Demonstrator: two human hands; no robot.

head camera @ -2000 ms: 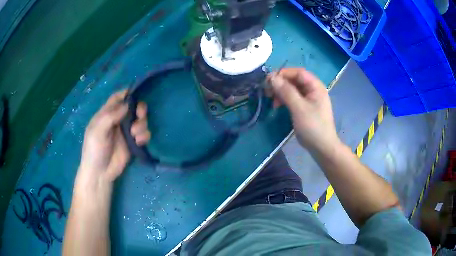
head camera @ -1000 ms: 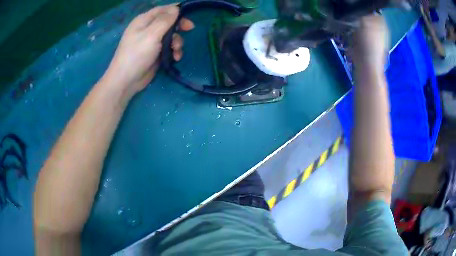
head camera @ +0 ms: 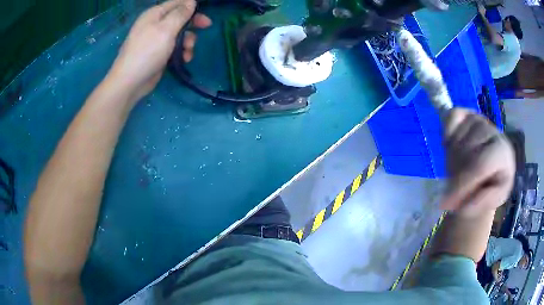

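My left hand (head camera: 156,43) grips the side of a large black C-shaped headband (head camera: 197,90) at the upper left of the bench. The band's lower end reaches to the dark base of the hand lever press (head camera: 337,24), beside its white round pad (head camera: 280,58). The contact point under the ram is hidden. My right hand (head camera: 478,164), somewhat blurred, is closed around the end of the whitish wrapped press lever (head camera: 425,68) at the right, out past the bench edge.
A blue tray (head camera: 404,95) of small dark curved parts stands behind the lever. Blue crates (head camera: 408,140) stand beyond the bench edge. Black yokes (head camera: 7,184) lie at the far left. Other people (head camera: 506,53) are at the right. Yellow-black tape (head camera: 340,199) marks the floor.
My right hand left the band's end, went up to the lever, and has now swung it down and to the right. My left hand moved the band up against the press base.
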